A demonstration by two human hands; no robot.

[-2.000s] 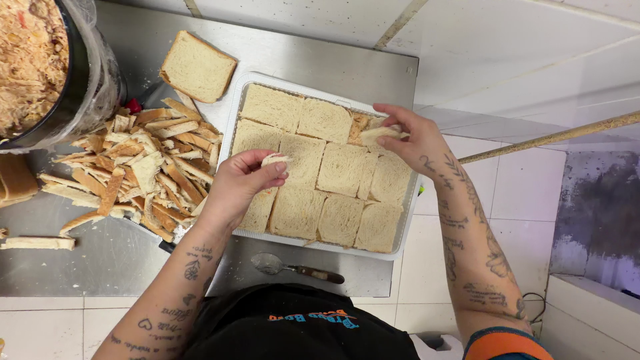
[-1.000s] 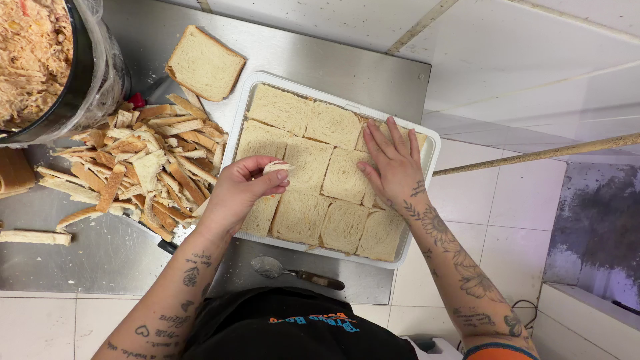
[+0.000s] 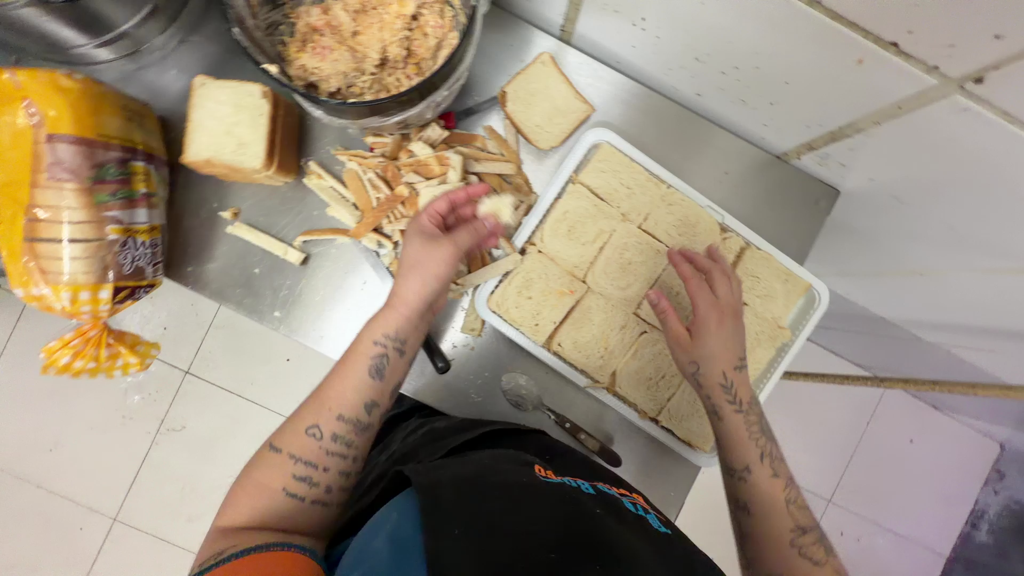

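Note:
Trimmed bread slices (image 3: 552,300) cover a white plastic tray (image 3: 602,146) in close rows. Over them is my right hand (image 3: 706,316), fingers spread, with nothing held; whether it touches the bread I cannot tell. My left hand (image 3: 448,240) pinches a small piece of white bread (image 3: 498,208) between thumb and fingers, above the right side of a heap of cut crusts (image 3: 384,192). One untrimmed slice (image 3: 546,102) lies on the steel table between the filling container and the tray's upper left corner.
A lined container (image 3: 264,60) of shredded filling (image 3: 372,44) stands beyond the crusts. Left are stacked bread slices (image 3: 228,128) and a yellow bag of sliced bread (image 3: 80,216). Near my apron lie a spoon (image 3: 560,416) and a black handle (image 3: 436,354) on the steel table (image 3: 768,176).
My left hand has moved from over the tray's left edge to over the crusts, still holding bread. My right hand went from a piece of bread to lying spread on the slices. The view has turned left.

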